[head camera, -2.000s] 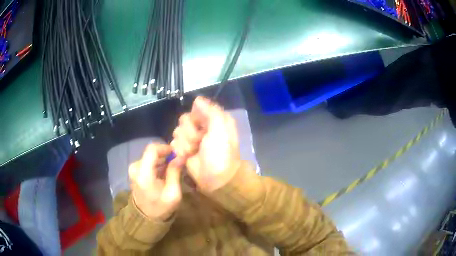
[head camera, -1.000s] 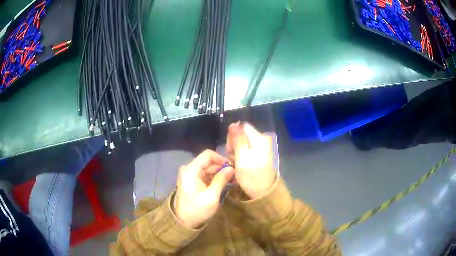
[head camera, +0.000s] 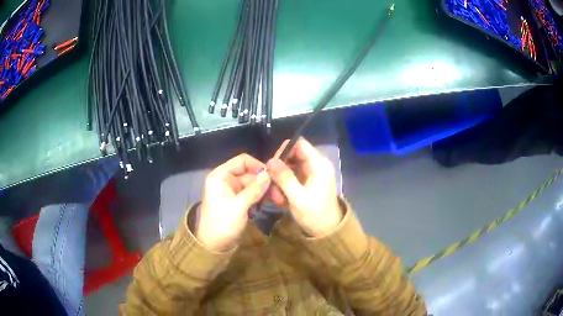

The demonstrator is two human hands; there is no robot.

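Note:
A black cable (head camera: 346, 73) runs from my right hand up and right over the green bench, its gold tip at the far end. My right hand (head camera: 305, 185) is closed on its near end. My left hand (head camera: 229, 199) pinches a small end piece (head camera: 265, 171) against the cable end, over my lap. The fingertips of both hands meet and hide most of the piece. A thick cable bundle (head camera: 133, 80) and a thinner bundle (head camera: 250, 62) lie on the bench, silver near ends at its edge.
Black trays of blue and red pieces stand at far left (head camera: 65, 24) and far right (head camera: 518, 54). A blue bin (head camera: 370, 128) is below the bench edge. A red stool (head camera: 114, 237) and a person's light trouser leg (head camera: 58, 247) are at lower left. Yellow-black tape (head camera: 481, 228) crosses the floor.
My right hand has turned, its thumb now near the left fingertips. The cable now leans further right, its gold tip higher and farther right. The blue seen between my fingers no longer shows clearly.

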